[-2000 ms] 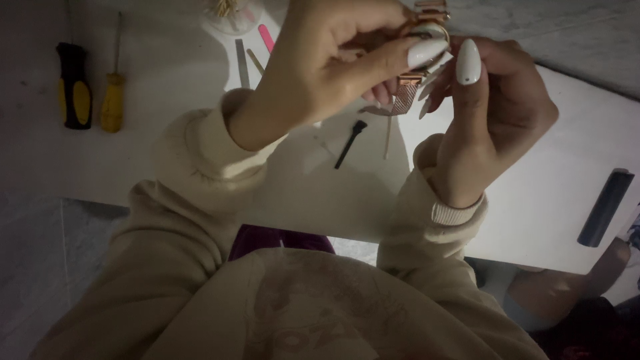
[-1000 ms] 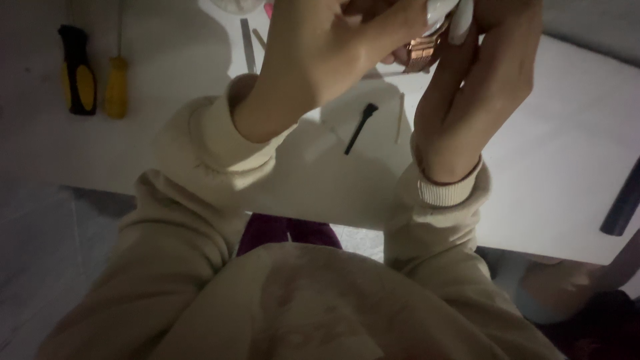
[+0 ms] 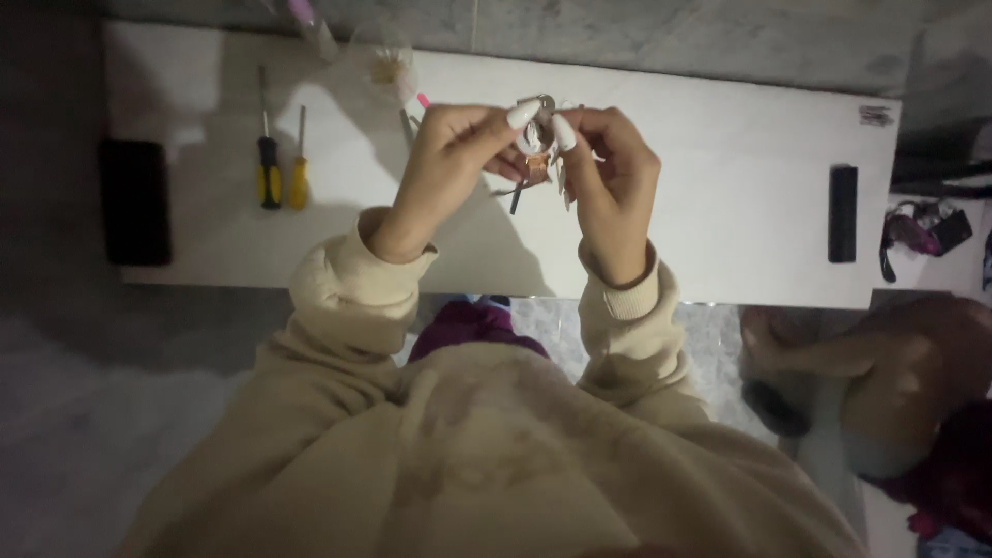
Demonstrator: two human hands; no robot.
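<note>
Over the middle of the white table, my left hand (image 3: 457,167) and my right hand (image 3: 608,174) hold a wristwatch (image 3: 534,138) between them. Its round case looks opened, showing a pale, shiny inside, and a rose-gold metal band (image 3: 538,169) hangs below it. A small round silvery part (image 3: 547,101) is at the top, near my left thumb; whether it is apart from the case I cannot tell. My right fingertips are at the case's right side. A small dark stick-like tool (image 3: 516,198) shows just below the band. Beside my left hand lie a dark strip (image 3: 406,126) and a pink-tipped item (image 3: 423,101).
Two screwdrivers, one black and yellow (image 3: 269,174) and one yellow (image 3: 298,182), lie at the left near a black rectangular object (image 3: 136,203). A clear container (image 3: 385,70) stands at the back. A dark bar (image 3: 842,213) lies at the right. Another person's bare leg (image 3: 891,372) is at lower right.
The view has widened and now takes in the whole table. Both hands remain at the watch, which now shows its opened-looking case face; earlier the fingers covered more of it.
</note>
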